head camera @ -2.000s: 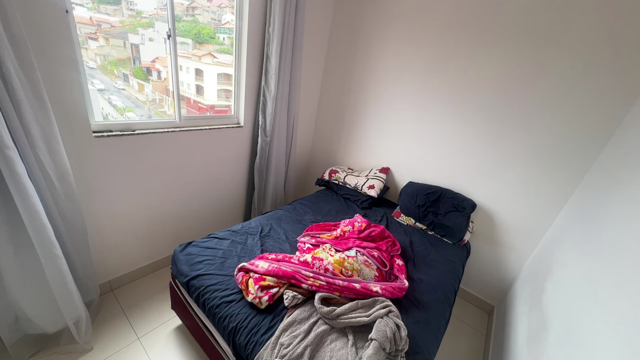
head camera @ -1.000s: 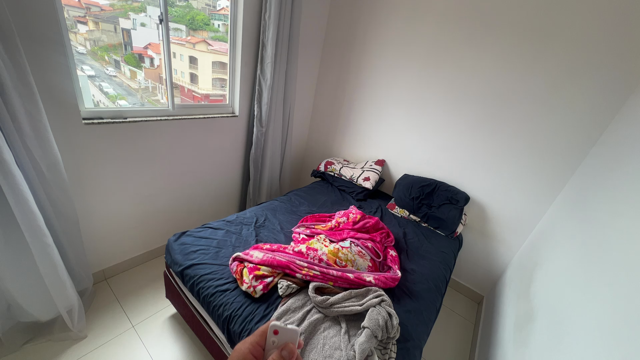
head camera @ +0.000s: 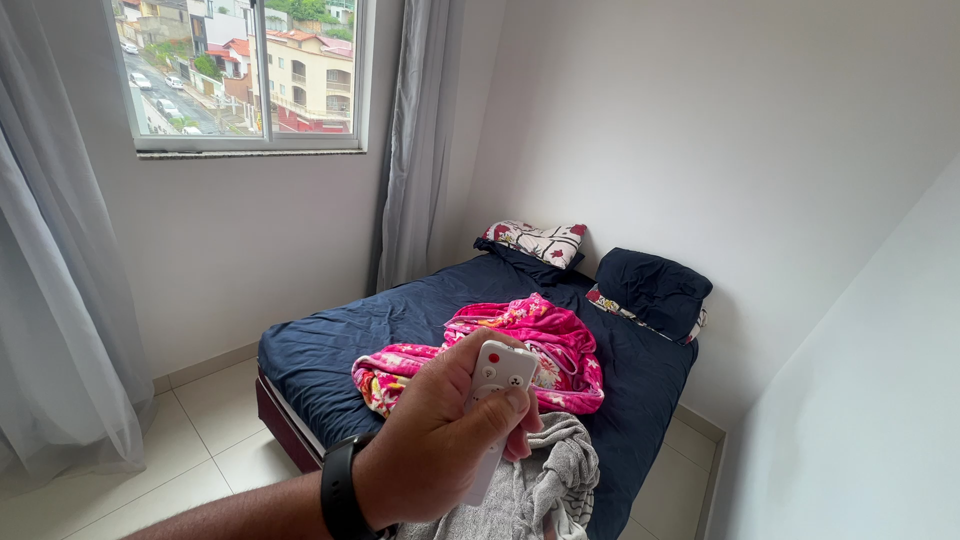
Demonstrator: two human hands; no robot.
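Observation:
My left hand (head camera: pixel 442 435), with a black watch on its wrist, reaches in from the lower left. It grips a white remote control (head camera: pixel 501 375) with a red button; the thumb lies across the button face and the fingertips wrap round the right edge. Behind it, a pink floral blanket (head camera: pixel 566 337) lies bunched on the bed. A grey towel-like cloth (head camera: pixel 562 469) is crumpled nearer the bottom edge. A small skin-toned patch shows at the bottom edge, too little to identify. My right hand cannot be made out.
The bed (head camera: pixel 330 360) has a navy sheet. At its head lie a floral pillow (head camera: pixel 536 241) and a navy-covered pillow (head camera: pixel 649 289). A sliding window (head camera: pixel 262 142) and grey curtains (head camera: pixel 420 150) are at the left, above a tiled floor (head camera: pixel 180 450).
The left hand was out of view at first, then showed low at the bottom edge with the remote. It has since risen and come further into view over the bed.

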